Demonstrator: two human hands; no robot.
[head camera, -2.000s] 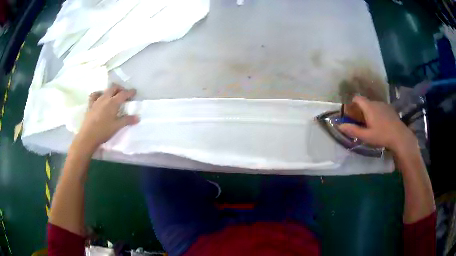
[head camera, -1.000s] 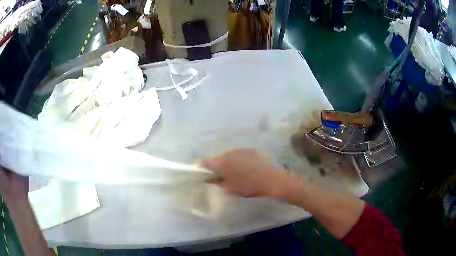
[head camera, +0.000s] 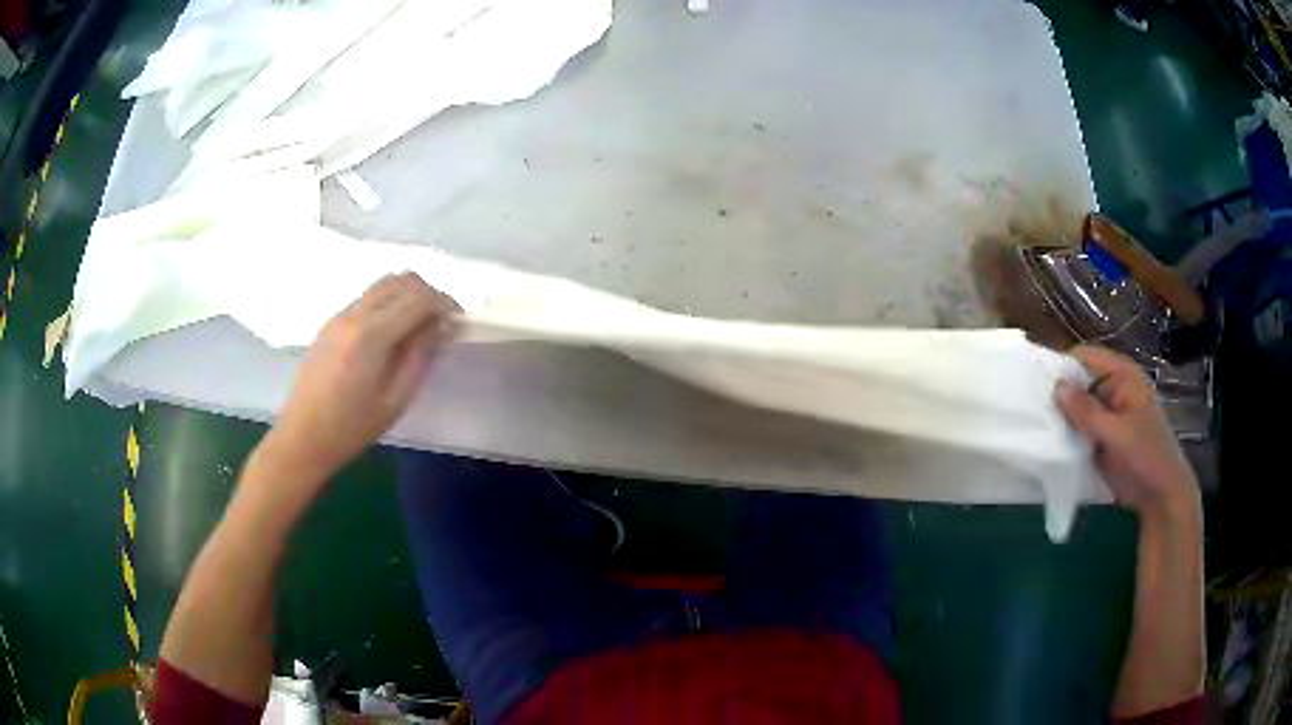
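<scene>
A long cream-white sleeve piece (head camera: 836, 361) is stretched across the front of the pressing table, partly lifted, with a shadow under it. My left hand (head camera: 380, 347) pinches its near edge left of the middle. My right hand (head camera: 1119, 411) grips its right end at the table's front right, and a short bit of cloth hangs below the hand. The piece's left part runs into other cream cloth lying at the left. The steam iron (head camera: 1134, 290), with wooden handle and blue part, sits at the right edge, apart from my hands.
The pressing table (head camera: 794, 170) has brown scorch stains at right. A pile of cream pieces (head camera: 383, 85) lies at the far left. A small white strip (head camera: 357, 190) lies beside it. Hose lines are at the right. Green floor with yellow-black tape (head camera: 132, 496) shows at left.
My right hand has moved right and my left hand has come back over the table; the cloth between them is now stretched along the front edge. The view has tilted down. The iron stays at the right.
</scene>
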